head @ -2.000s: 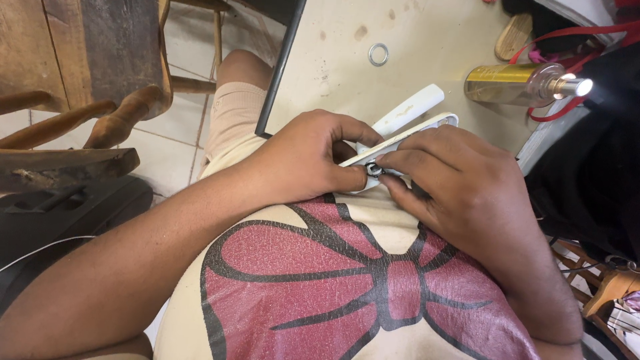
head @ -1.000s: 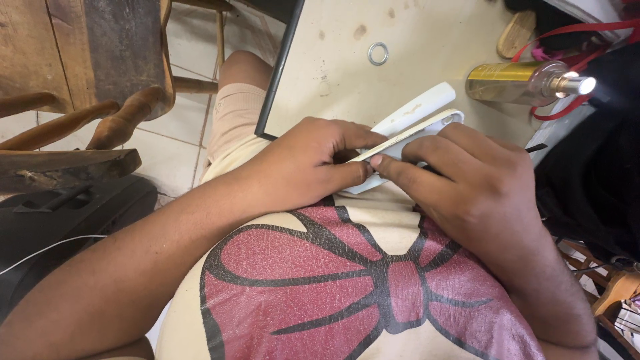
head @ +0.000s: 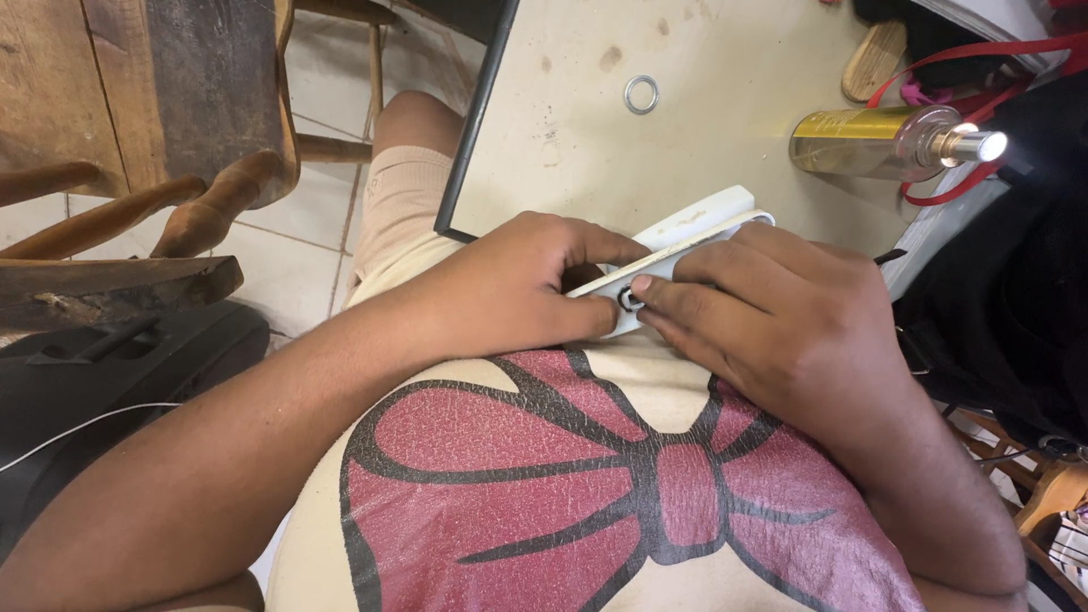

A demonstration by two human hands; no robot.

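A white plastic housing (head: 699,212), long and narrow with a raised rim, is held at a slant between both hands, close to the shirt. My left hand (head: 531,285) grips its lower left end, the thumb beside a small dark ring-shaped part (head: 630,298). My right hand (head: 765,297) holds the upper right side, its index fingertip and thumb at that small part. The fingers hide much of the housing's inside. A loose metal ring (head: 641,94) lies flat on the table beyond the hands.
The beige table (head: 578,161) has a dark edge at the left. A glass spray bottle (head: 884,143) lies at its right side, near a red strap (head: 952,59) and a black bag (head: 1011,280). Wooden chairs (head: 212,85) stand at the left on a tiled floor.
The right hand's fingers have shifted on the white housing. The small dark ring, largely covered by the fingers one second ago, shows again. The loose metal ring and bottle have stayed in place.
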